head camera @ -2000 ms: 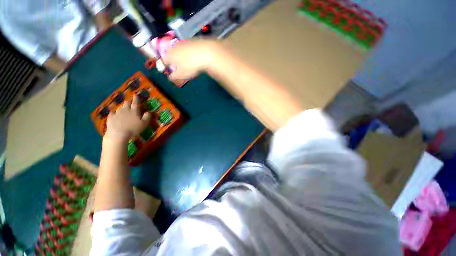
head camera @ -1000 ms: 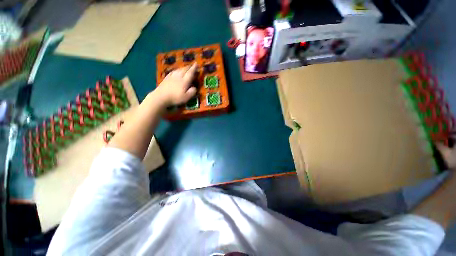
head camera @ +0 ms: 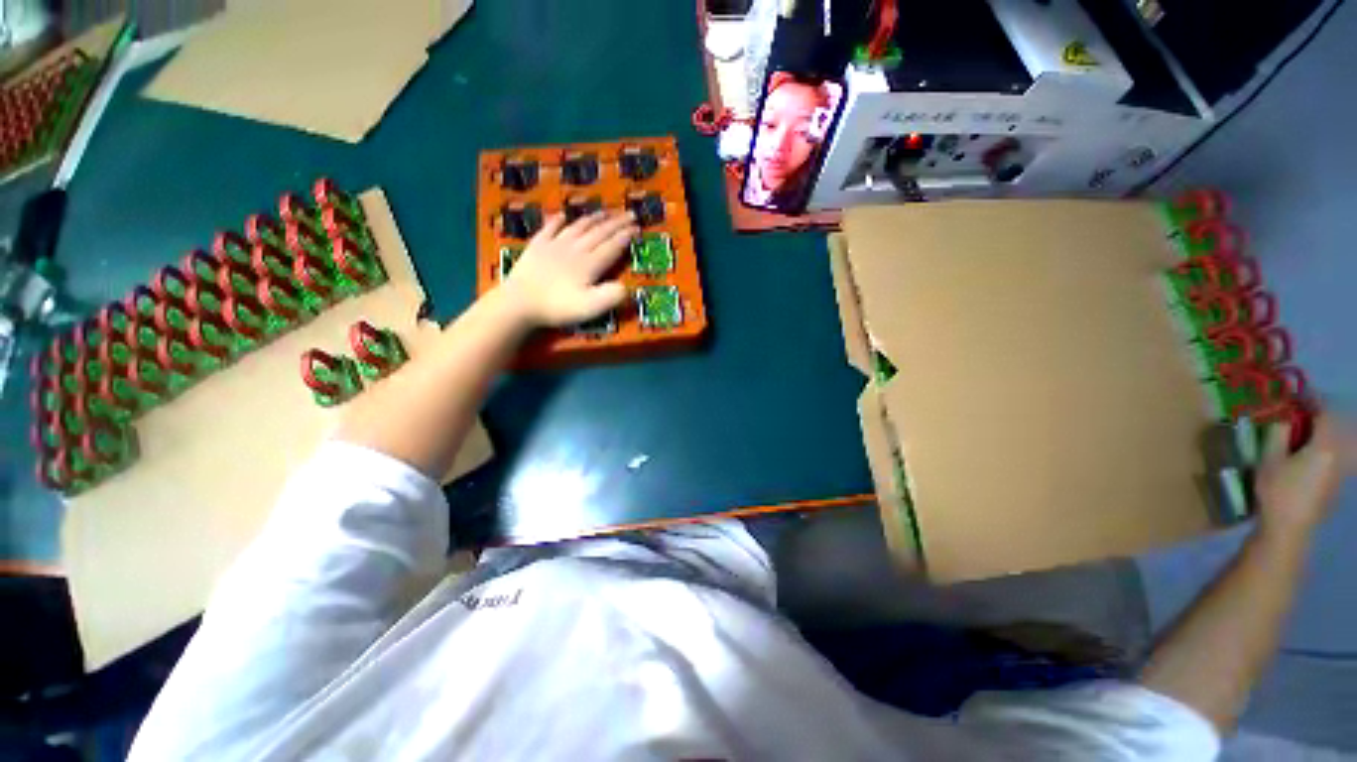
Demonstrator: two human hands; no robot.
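Observation:
The orange fixture (head camera: pixel 689 276) lies mid-table. Its upper pockets are black; green boards (head camera: pixel 656 255) sit in lower ones. My left hand (head camera: pixel 569 271) rests over its middle, fingers a little apart, hiding some pockets. My right hand (head camera: pixel 1292 474) is at the far right, at the near end of rows of boards with red loops (head camera: pixel 1228 305) on the right cardboard (head camera: pixel 1027 387). A grey and black piece (head camera: pixel 1228 469) is beside its fingers; whether the hand grips it or a board is unclear.
Rows of red-loop boards (head camera: pixel 209 313) and two separate ones (head camera: pixel 375 350) stand on the left cardboard (head camera: pixel 179 529). Another cardboard (head camera: pixel 305 60) lies at the back left. A phone showing a face (head camera: pixel 792 142) leans by a white instrument (head camera: pixel 953 149) at the back right.
My right hand has gone from beside the phone to the boards at far right. My left hand stays on the fixture. The view has turned and shifted.

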